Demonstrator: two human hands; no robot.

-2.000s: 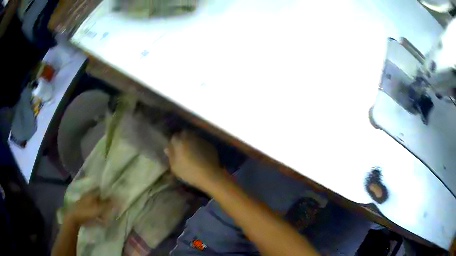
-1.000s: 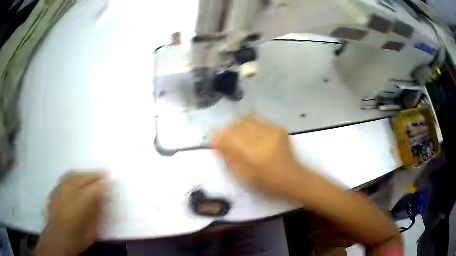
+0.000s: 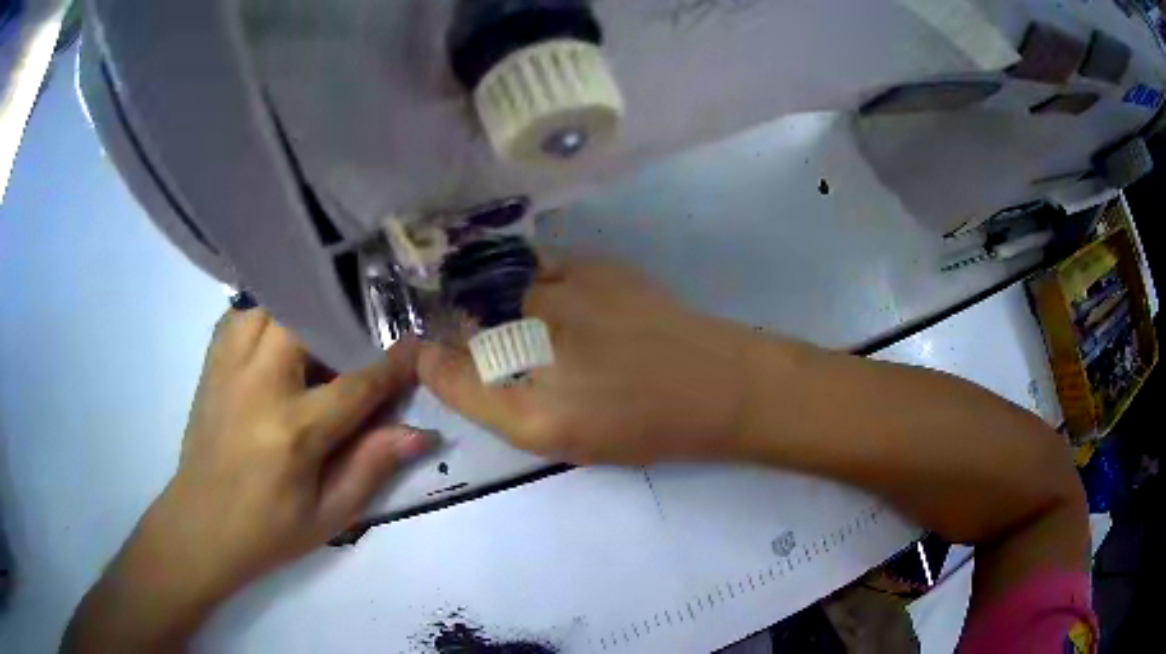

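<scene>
The white-grey sewing machine head fills the top of the view. My left hand is bare and lies on the machine bed, left of the needle area, its index finger reaching to the presser foot. My right hand is bare and reaches in from the right, fingertips beside the foot, partly behind the ribbed tension dial. A larger cream knob is higher up. No cloth shows at the fingers. Whether a thread is pinched there cannot be seen.
The machine bed extends right under the arm. A yellow small parts tray with metal bits is at the far right. The white table has a printed ruler edge and a dark worn patch at the bottom.
The view has moved from the lap and khaki cloth to close over the machine. Both hands have moved to the needle area. The khaki cloth is out of view.
</scene>
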